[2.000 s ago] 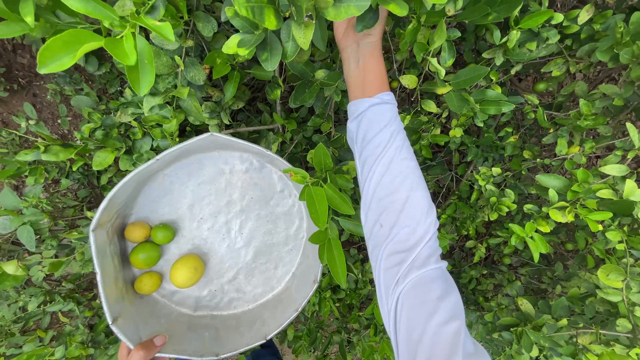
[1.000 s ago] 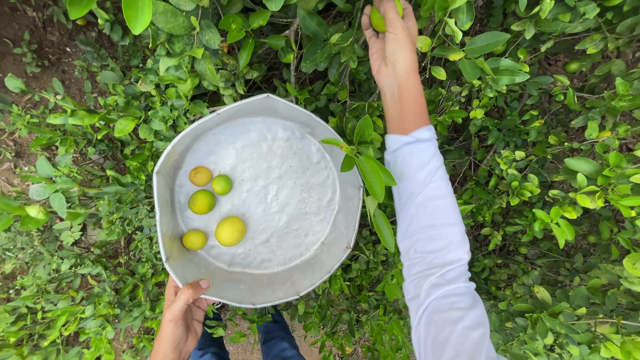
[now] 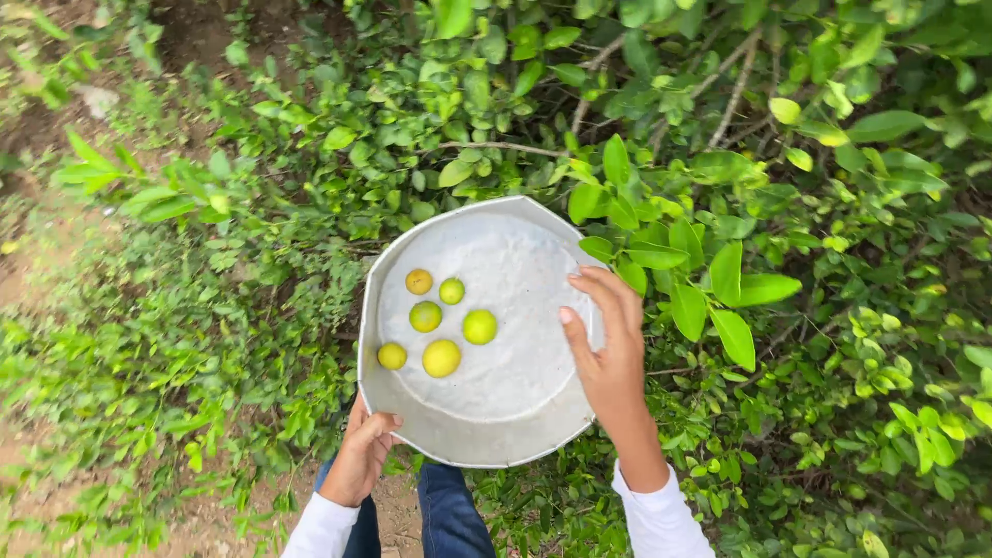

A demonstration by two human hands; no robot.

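A dented round metal pan (image 3: 535, 387) is held up at the middle of the view, and my left hand (image 3: 364, 453) grips its lower left rim. Several yellow and green citrus fruits lie in its left half, among them a large yellow one (image 3: 441, 358), a bright green one (image 3: 480, 327) nearest the middle and an orange-yellow one (image 3: 418, 281). Over the pan's right side is my right hand (image 3: 608, 333), its thumb and fingers apart and nothing between them.
Dense leafy bushes (image 3: 852, 349) surround the pan. A leafy sprig (image 3: 690, 279) reaches the pan's upper right rim beside my right hand. Bare branches (image 3: 736, 85) show at the upper right. Brown soil (image 3: 46, 263) shows at the left, and my legs in jeans (image 3: 453, 511) are below.
My right hand has come down from the foliage to the pan and let go of the green fruit it held. One more green fruit now lies in the pan.
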